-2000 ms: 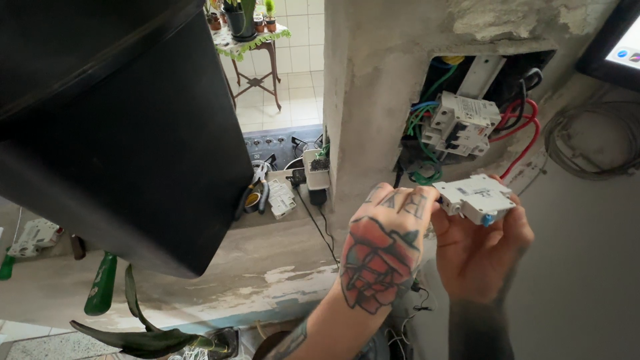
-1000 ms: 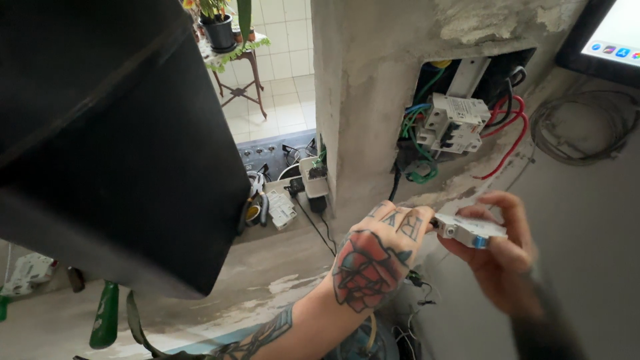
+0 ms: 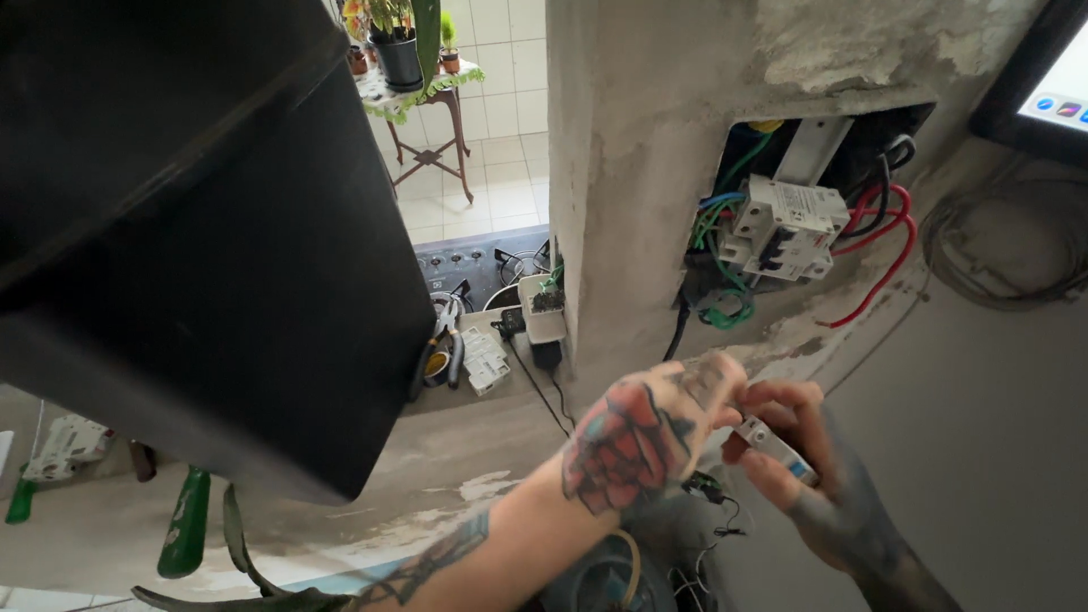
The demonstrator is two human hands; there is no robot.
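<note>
A white modular circuit breaker with a blue mark (image 3: 778,450) lies in my right hand (image 3: 803,476), held between thumb and fingers. My left hand (image 3: 659,416), its back turned up, meets the near end of that breaker with curled fingertips; whether it holds anything is hidden. Above both hands, a recessed wall box (image 3: 914,123) contains mounted circuit breakers (image 3: 786,225) on a metal DIN rail (image 3: 813,149). Green and blue wires enter at their left. Red wires (image 3: 909,246) loop out on the right, one with a loose end.
Pliers (image 3: 444,340) and another white breaker (image 3: 486,360) lie on the ledge beside a power adapter (image 3: 546,353). A large black box-shaped object (image 3: 212,255) fills the left. Coiled cable (image 3: 1003,238) hangs at right below a screen (image 3: 1037,93). A green handle (image 3: 184,523) shows lower left.
The breaker in my right hand has been turned from broadside to a narrow side, and both hands have moved lower relative to the wall box.
</note>
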